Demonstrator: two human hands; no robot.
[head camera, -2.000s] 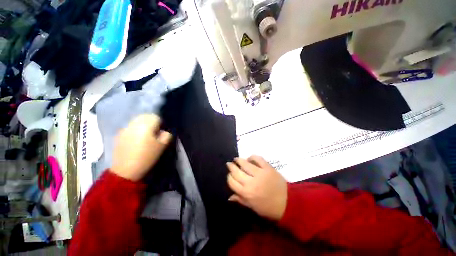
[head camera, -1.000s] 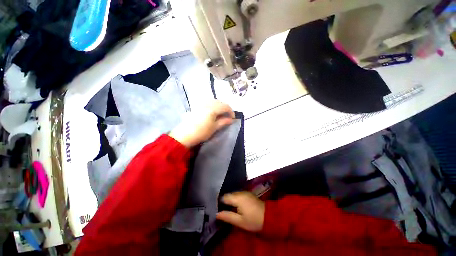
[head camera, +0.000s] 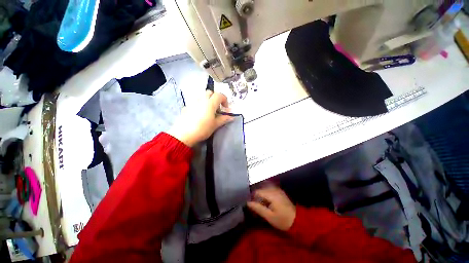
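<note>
A grey garment panel (head camera: 229, 159) with a dark strip lies over the table's front edge, left of the seam line. My left hand (head camera: 203, 120) pinches its top edge, a little below the presser foot (head camera: 239, 88). My right hand (head camera: 273, 205), slightly blurred, holds the panel's right edge just below the table's edge. More grey cloth (head camera: 136, 115) with black parts lies spread to the left, partly under my left sleeve. No cloth is visibly under the foot.
A black curved panel (head camera: 329, 77) lies right of the needle, with dark blue snips (head camera: 396, 61) beyond it. A blue lamp (head camera: 78, 23) and a black cloth pile (head camera: 38, 46) are upper left. Pink scissors (head camera: 33, 190) lie far left. Grey pieces (head camera: 360, 205) are heaped lower right.
The black face that was uppermost is turned over, and the grey face with its dark strip now shows. My left hand has moved right to the panel's top edge. My right hand has moved lower.
</note>
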